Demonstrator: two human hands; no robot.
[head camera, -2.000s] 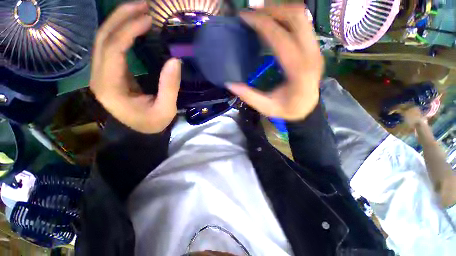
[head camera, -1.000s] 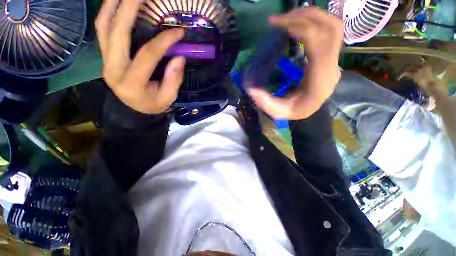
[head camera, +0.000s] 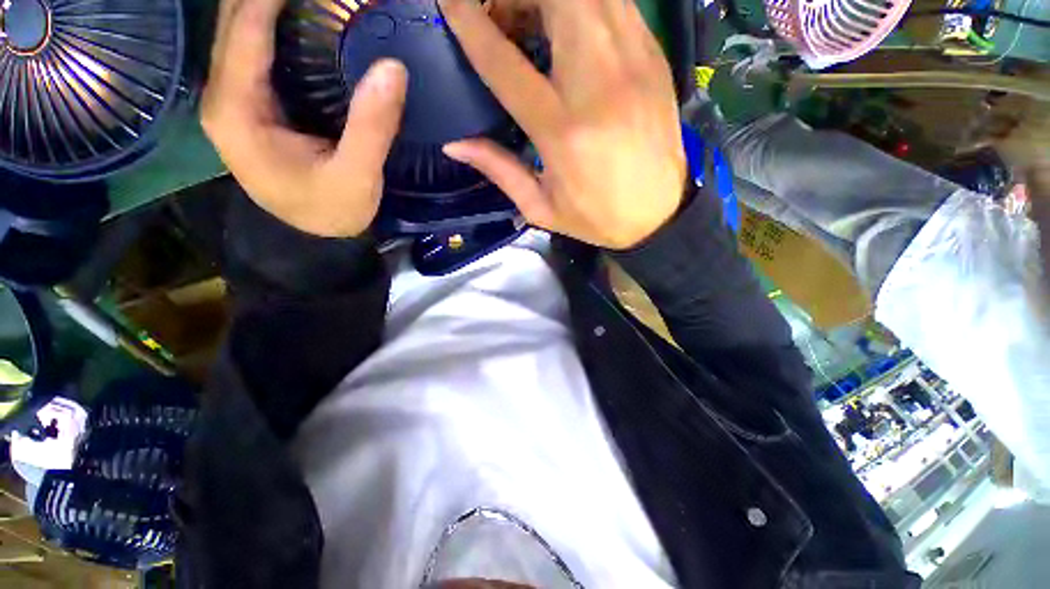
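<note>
A black clip fan (head camera: 426, 173) lies in front of me at the top centre, its ribbed back facing up. A smooth dark battery cover (head camera: 420, 86) sits over the middle of the fan back, with a tiny blue light near its top. My left hand (head camera: 305, 127) holds the fan's left side, its thumb on the cover. My right hand (head camera: 576, 127) is on the cover's right side with fingers spread over it. The clip base (head camera: 461, 244) hangs below the fan near my shirt. The purple battery is hidden.
Another black fan (head camera: 86, 86) stands at the upper left. A pink fan grille (head camera: 835, 25) is at the upper right. Black ribbed housings (head camera: 121, 477) are at the lower left. A person in pale clothing (head camera: 967, 299) is at the right, beside a brown carton (head camera: 806, 270).
My right hand has brought the dark cover left onto the fan back, over the purple battery that showed before. My left thumb now lies on the cover. The neighbour's arm has shifted.
</note>
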